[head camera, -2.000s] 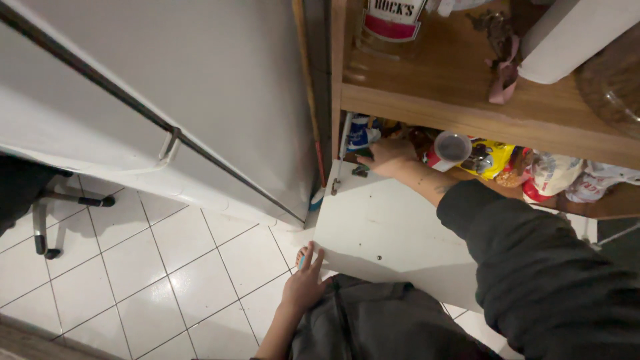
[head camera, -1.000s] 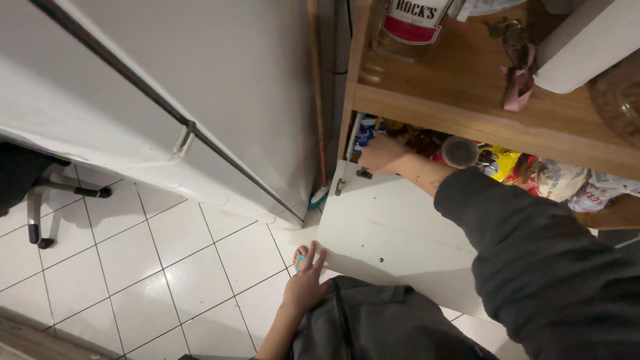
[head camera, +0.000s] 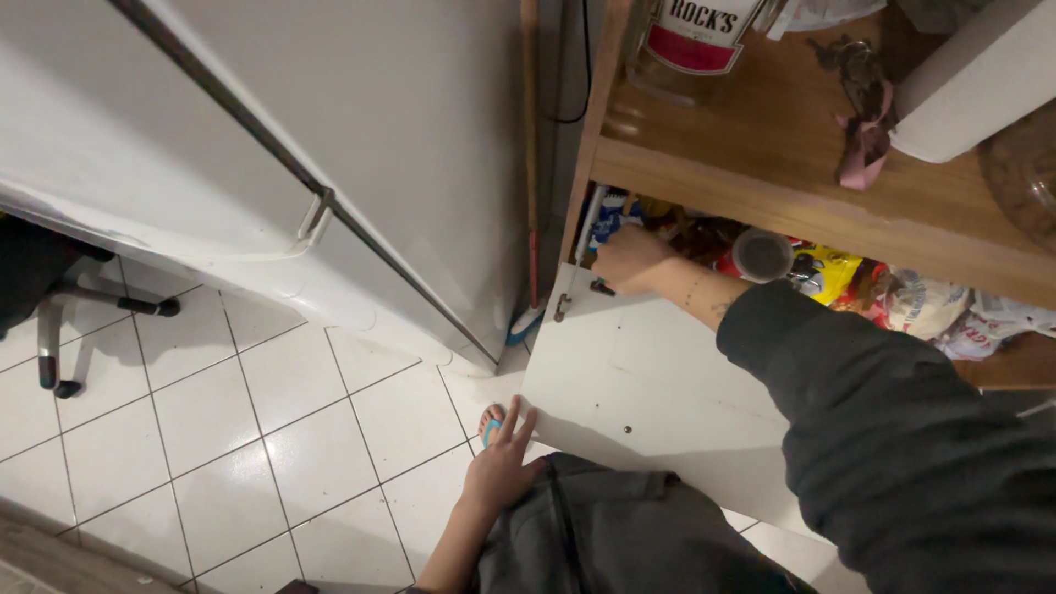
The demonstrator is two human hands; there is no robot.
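My right hand (head camera: 634,262) reaches into the left end of the cabinet compartment, beside a blue and white package (head camera: 609,219); its fingertips are hidden, so a hold cannot be told. Below it the white cabinet door (head camera: 660,371) is folded down. My left hand (head camera: 505,466) is at the door's lower left corner, two fingers extended along its edge and apart. Right of my right hand are a clear plastic container (head camera: 762,254), a yellow package (head camera: 825,272) and a whitish plastic bag (head camera: 924,305).
On the wooden shelf (head camera: 767,173) stand a glass bottle (head camera: 693,49), keys with a pink ribbon (head camera: 866,153) and a white roll (head camera: 973,82). A white refrigerator (head camera: 396,148) fills the left. A broom (head camera: 533,206) leans between. A chair base (head camera: 107,305) and my sandalled foot (head camera: 492,422) are below.
My right hand has gone slightly deeper into the compartment's left end than two seconds ago, fingers now out of sight. My left hand remains at the door's corner.
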